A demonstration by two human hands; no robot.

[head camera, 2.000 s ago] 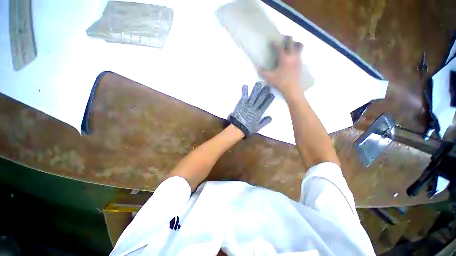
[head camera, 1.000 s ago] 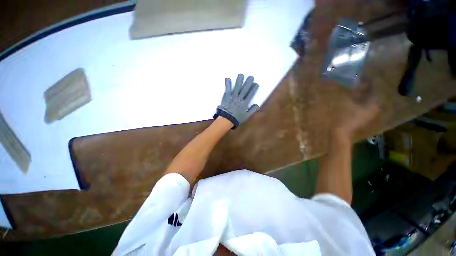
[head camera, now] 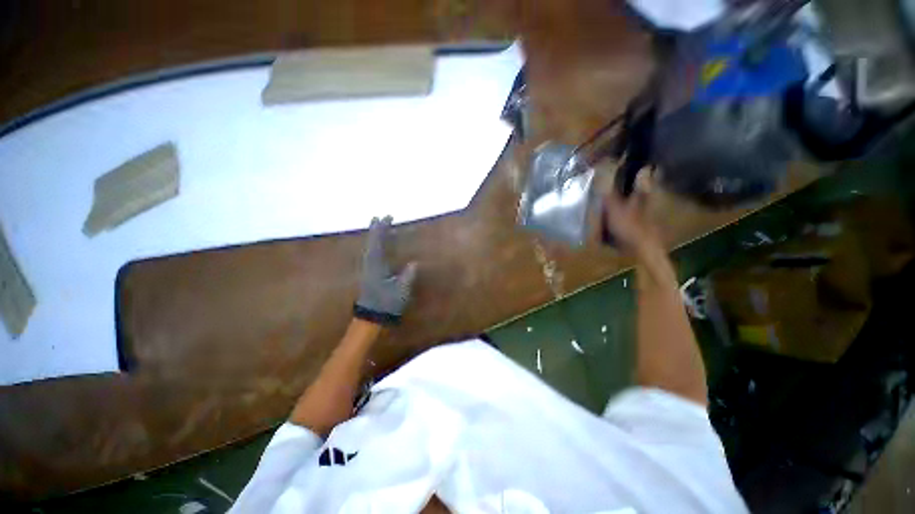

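Observation:
The fabric lay under white marker paper lies across the table, its dark edge showing. My left hand, in a grey mesh glove, is empty at the near edge of the lay, thumb apart, fingertips touching or just over the paper. The cutting machine is at the upper right, blue and black, tilted in view and blurred. Its silver base plate is on the brown table, right of the lay and apart from it. My bare right hand is blurred, closed around the machine's black handle beside the plate.
Three grey-beige weights lie on the paper: one at the far edge, one at left, one at the left rim. A brown carton stands on the green floor at right, among scraps. The brown table shows inside the lay's notch.
My right hand let go of the large weight, which now lies at the far edge, and has reached the machine handle. My left hand has come off the paper's middle to its near edge. The view has turned.

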